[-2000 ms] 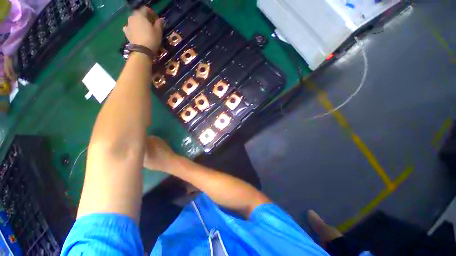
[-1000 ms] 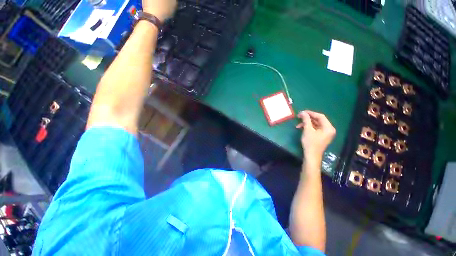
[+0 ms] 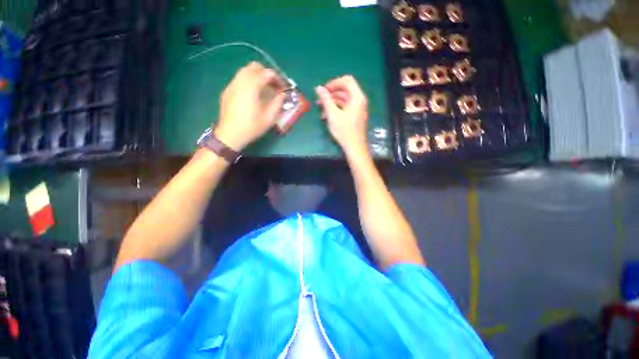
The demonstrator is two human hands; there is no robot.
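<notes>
My left hand [image 3: 246, 105], with a brown wristband, is over the small white pad in a red frame [image 3: 286, 120]. Its fingertips pinch a small, blurred part with a metallic glint [image 3: 289, 98] at the pad. A thin pale cable [image 3: 245, 45] curves to the pad's top. My right hand [image 3: 345, 111] is just right of the pad, fingers bent; whether it holds something is too blurred to tell. On the right, a black tray [image 3: 494, 105] bears rows of copper-coloured parts [image 3: 438, 73].
Black pocketed trays [image 3: 70, 84] stand on the left of the green bench [image 3: 336, 42]. A small black block [image 3: 194, 33] lies near the cable's free end. A red and white card [image 3: 40, 208] is at lower left. A pale grey box [image 3: 585, 98] is at far right.
The view has turned several times. My left hand has come from the trays on the left to the pad with a small part. My right hand stays beside the pad.
</notes>
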